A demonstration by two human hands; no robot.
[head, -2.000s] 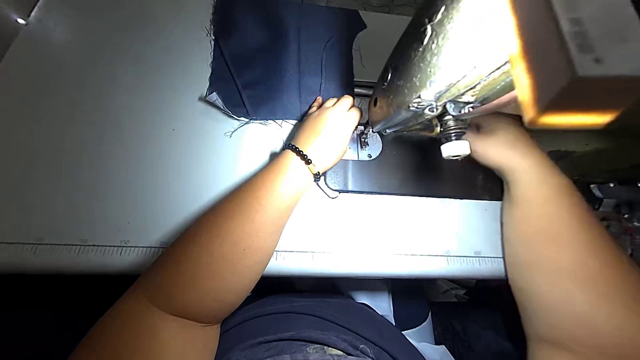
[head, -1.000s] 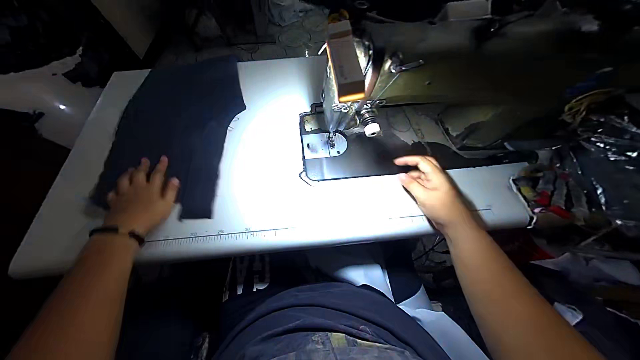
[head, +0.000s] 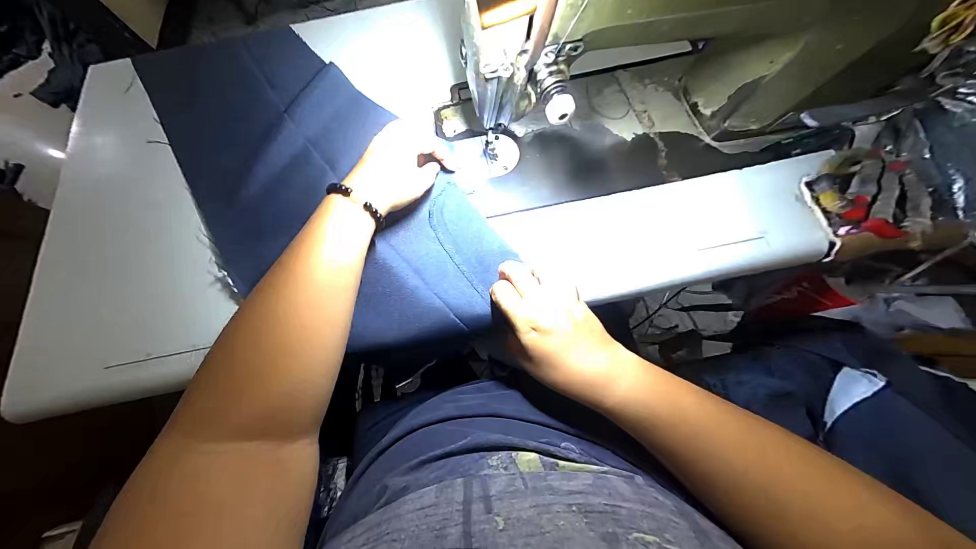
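A navy fabric piece (head: 252, 145) with a curved stitched seam lies slantwise over the white table and hangs past its front edge. My left hand (head: 400, 168), with a dark bead bracelet at the wrist, presses on the fabric just left of the sewing machine's needle area, thumb and fingers at the cloth's edge. My right hand (head: 541, 313) grips the fabric's right edge near the table front, fingers curled over it. The presser foot (head: 494, 145) stands over the round needle plate (head: 505, 155), right of my left fingertips. Glare hides part of the left hand and the cloth edge there.
The green sewing machine body (head: 732, 69) spans the top right, its lit head above the plate. The white table edge (head: 686, 267) runs along the front. Scraps and thread (head: 877, 206) lie at the right, and dark cloth (head: 770, 381) hangs below at right.
My left hand has moved from the table's left side to beside the needle area. The fabric now reaches over the front edge, and my right hand, free a second ago, has taken hold of it.
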